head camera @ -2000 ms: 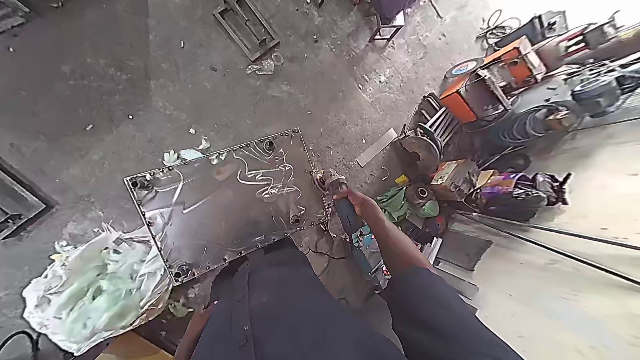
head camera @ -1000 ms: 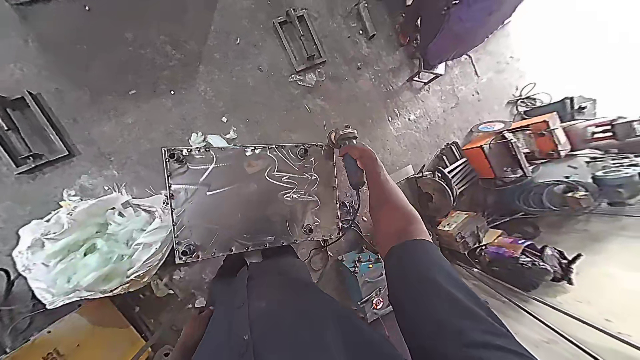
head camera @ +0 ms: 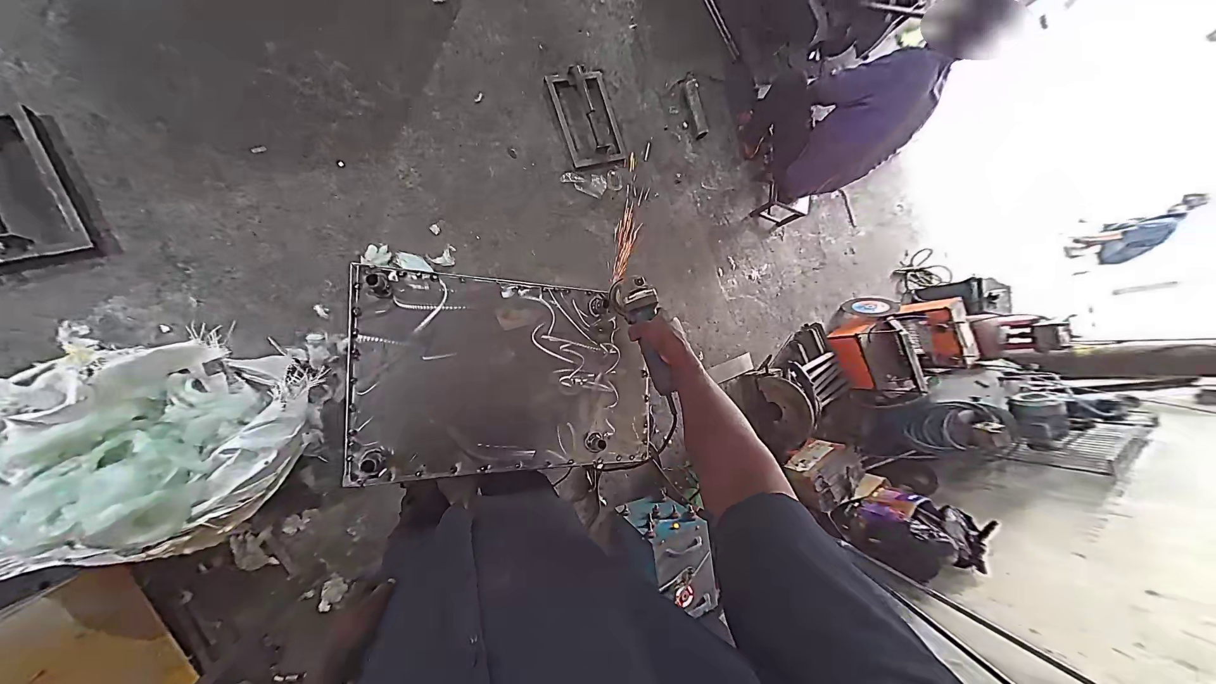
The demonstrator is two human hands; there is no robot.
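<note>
My right hand (head camera: 662, 340) is closed around the body of an angle grinder (head camera: 638, 299), whose head meets the top right corner of a rectangular metal panel (head camera: 456, 380). Orange sparks (head camera: 625, 237) fly up and away from that corner. Short round fittings stand near the panel's corners, small studs line its edges, and bright curved marks run over its right part. A cord hangs from the grinder along the panel's right side. Low at the left of my body, my left hand is blurred and mostly hidden, so its fingers cannot be made out.
An open sack of pale green fibrous material (head camera: 142, 446) lies left of the panel. A teal and grey machine (head camera: 679, 551) stands below right. Orange machines (head camera: 869, 351) and coiled hoses are at the right. A person in purple (head camera: 855, 123) bends over at the upper right. A metal frame (head camera: 586, 119) lies ahead.
Sparks now come off the grinder at the panel's corner; neither earlier frame shows any. Two seconds ago the grinder was lower, beside the panel's right edge. The view has turned.
</note>
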